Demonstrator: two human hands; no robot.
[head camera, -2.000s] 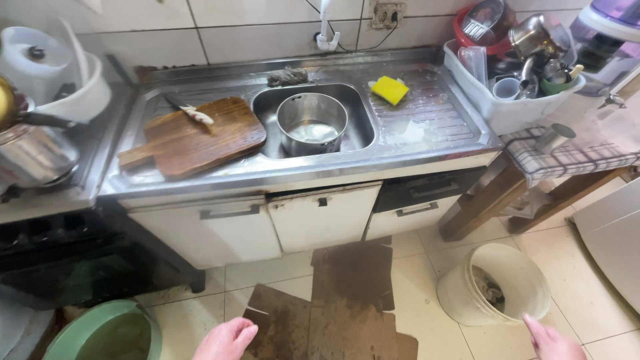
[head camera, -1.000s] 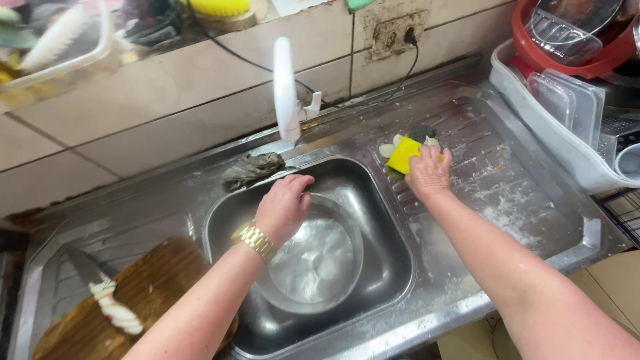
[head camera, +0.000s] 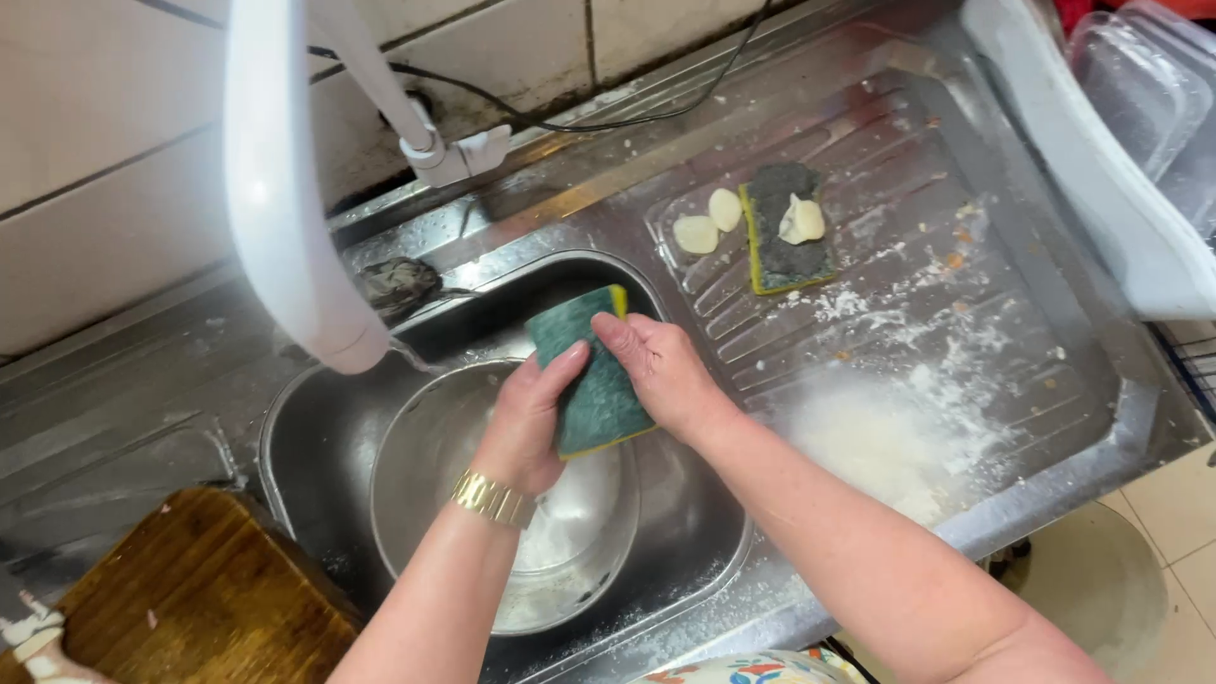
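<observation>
Both my hands hold a scouring sponge (head camera: 594, 389), green side up with a yellow edge, above a metal pot (head camera: 513, 603) in the sink basin. My left hand (head camera: 532, 418), with a gold watch band at the wrist, grips its left side. My right hand (head camera: 665, 375) pinches its right side. On the ribbed drainboard lies a worn dark scouring sponge (head camera: 793, 261) with a pale piece on top; two white pieces (head camera: 710, 221) lie left of it. White powder (head camera: 883, 437) is spread nearer the front edge.
A white faucet spout (head camera: 294, 218) arches over the sink's left side, with water at its tip. A dark wet clump (head camera: 399, 285) lies behind the basin. The wooden board (head camera: 199, 598) is at lower left, a white tub (head camera: 1092, 171) at upper right, a bucket (head camera: 1092, 579) below.
My right hand has come from the drainboard to over the pot, where both hands now hold a sponge. The worn sponge there now shows its dark side. The view has moved closer.
</observation>
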